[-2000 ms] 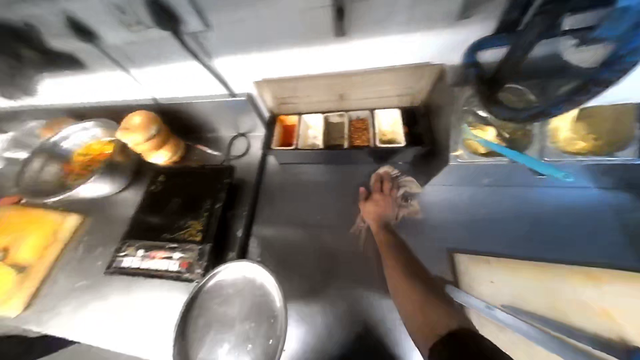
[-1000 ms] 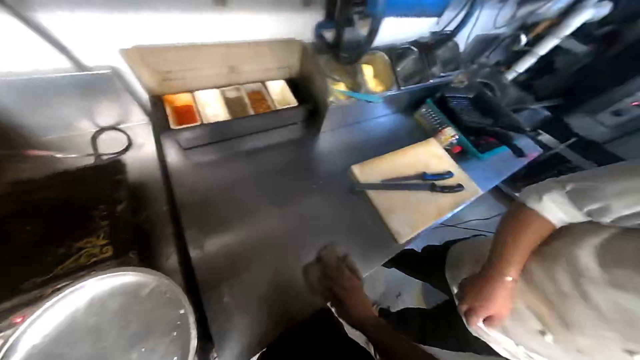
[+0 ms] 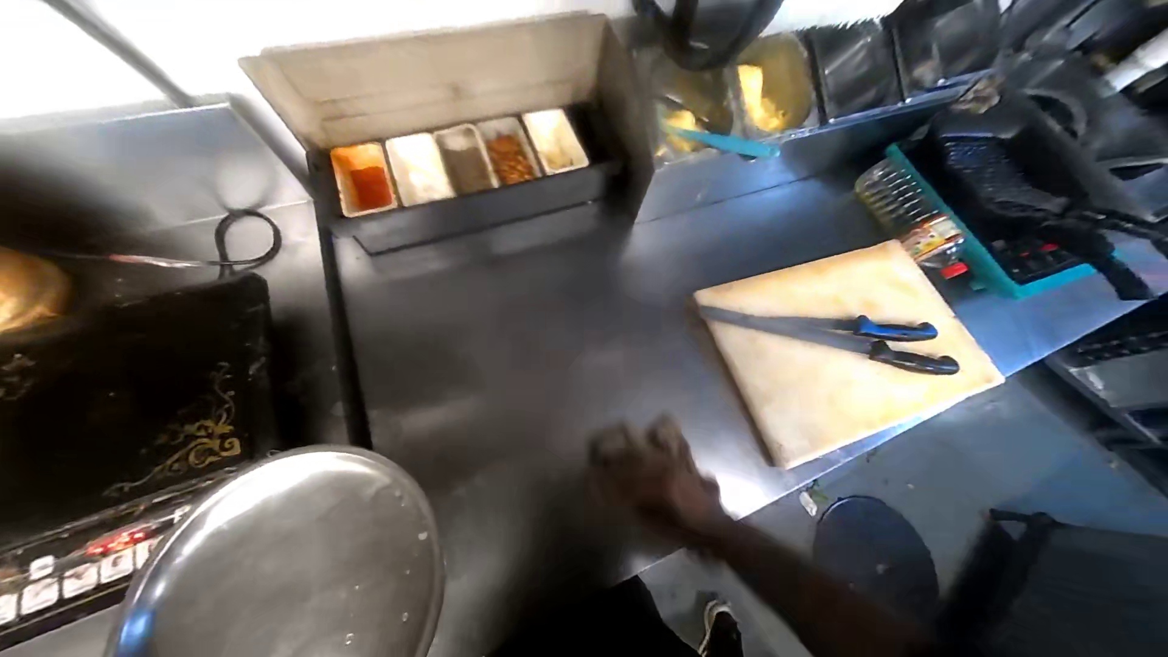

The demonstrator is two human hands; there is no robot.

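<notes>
My right hand (image 3: 652,479), blurred, is low over the front part of the steel counter (image 3: 511,347). A crumpled cloth (image 3: 611,452) appears to be bunched under its fingers, though blur hides its outline. To the right of the hand lies a cutting board (image 3: 821,401), with a blue-handled knife (image 3: 894,329) and a black-handled knife (image 3: 912,359) side by side on it. A round metal tray (image 3: 292,557) is to the left of the hand. My left hand is out of view.
A spice box (image 3: 484,205) with several filled compartments stands at the back. At the left is a black induction cooker (image 3: 137,392) beside a looped cable (image 3: 248,239). Food tubs (image 3: 771,87) line the back right, near a teal basket (image 3: 967,233). A foot shows on the floor below.
My right hand has moved from near the spice box to the counter's front part. The view has swung right. The other person seen at the right one second ago is out of view.
</notes>
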